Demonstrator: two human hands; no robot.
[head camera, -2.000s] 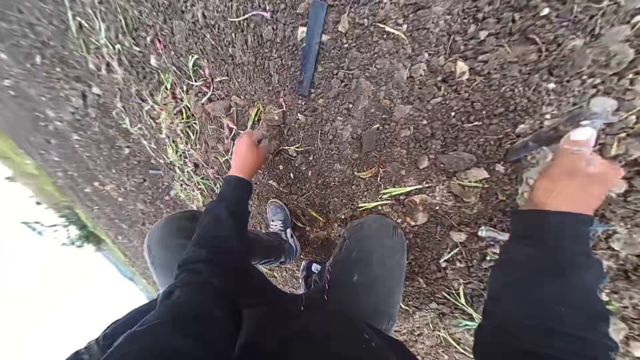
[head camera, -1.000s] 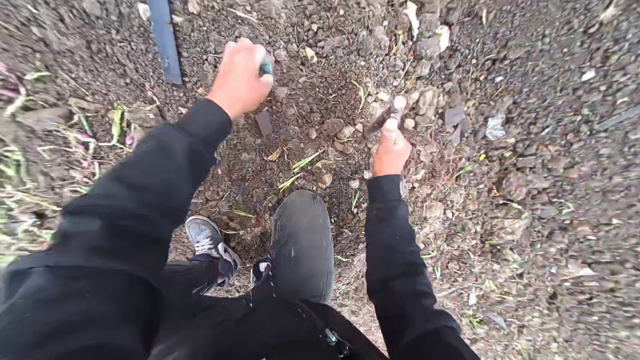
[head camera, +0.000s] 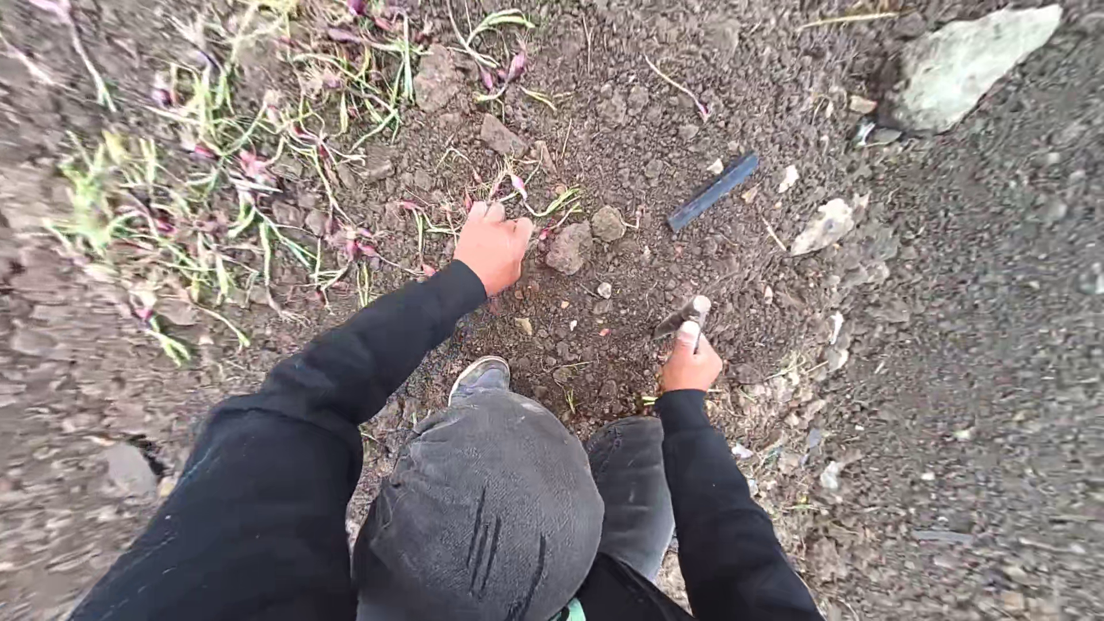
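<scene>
My left hand (head camera: 496, 248) reaches down to the soil, its fingertips at the thin roots and stems of small red onion plants (head camera: 517, 185); whether it grips one cannot be told. My right hand (head camera: 692, 360) is closed on a small hand tool (head camera: 681, 316) with a rounded pale end and a dark metal blade that points left, held just above the ground. Many more red onion plants (head camera: 259, 168) with green tops lie scattered at the upper left. Clods of earth (head camera: 569, 248) sit right beside my left hand.
A dark flat strip (head camera: 713, 191) lies on the soil above my right hand. A large pale rock (head camera: 970, 65) is at the upper right, with a smaller pale stone (head camera: 824, 226) below it. My knee (head camera: 492, 492) and shoe (head camera: 480, 377) are between my arms.
The view has shifted a lot. My left hand, beside bare soil a second ago, is now at the onion plants. The tool remains in my right hand.
</scene>
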